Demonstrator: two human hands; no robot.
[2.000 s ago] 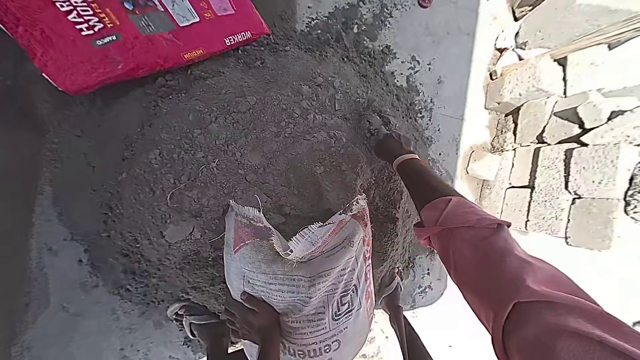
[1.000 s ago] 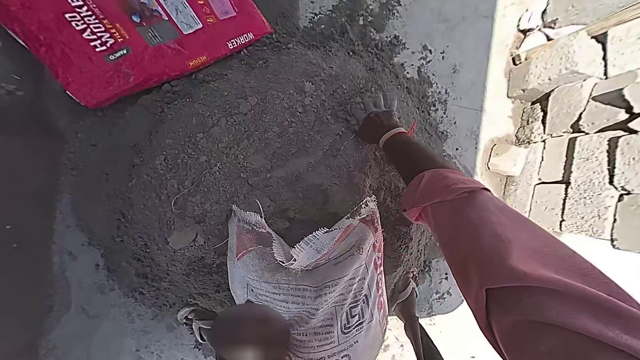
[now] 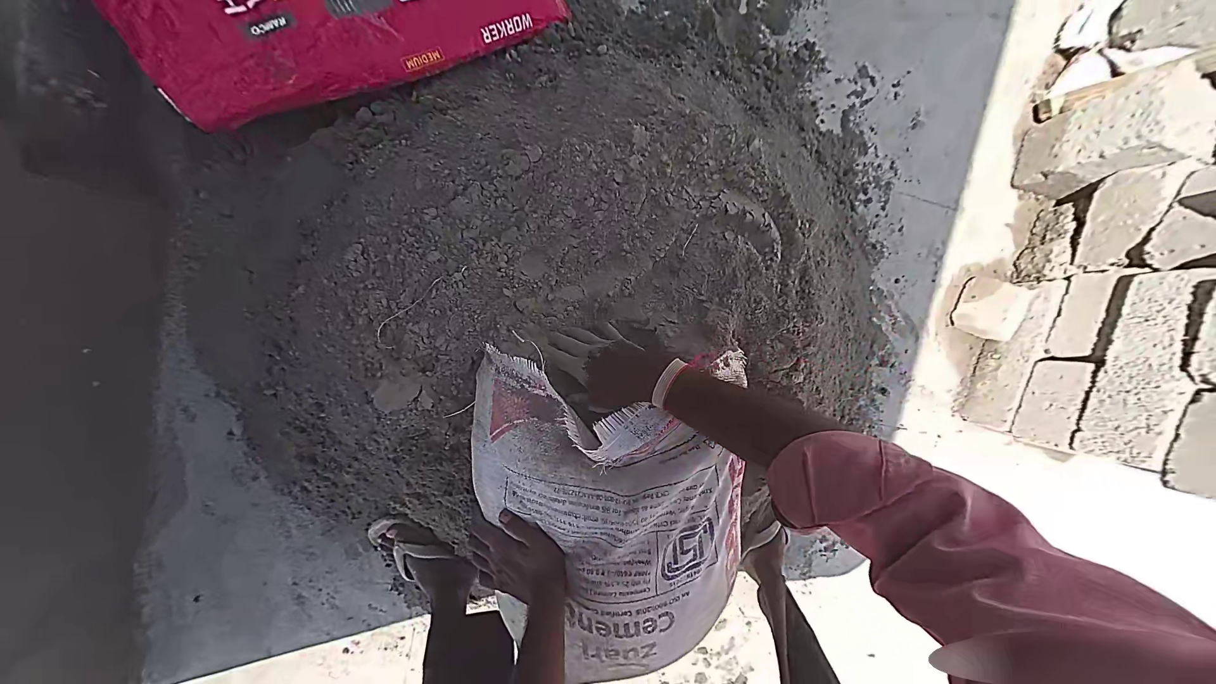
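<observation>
A woven cement sack [image 3: 608,532] with a frayed open mouth stands between two sandalled feet, its mouth against a heap of grey powdery material [image 3: 570,218]. My left hand [image 3: 518,556] lies on the sack's left side, fingers spread over the fabric. My right hand [image 3: 617,370] is at the mouth of the sack, palm down on the loose grey material, its fingers pointing left; a light band circles the wrist. No tool shows in either hand. The lower part of my right palm is partly hidden by the sack's edge.
A red printed bag [image 3: 351,57] lies at the heap's upper left edge. Stacked concrete blocks [image 3: 1130,323] stand on the right beyond a sunlit strip of floor. A sandal [image 3: 408,546] is left of the sack.
My right hand has moved from the right part of the heap down and left to the sack's mouth. Fresh finger marks show on the heap's right side.
</observation>
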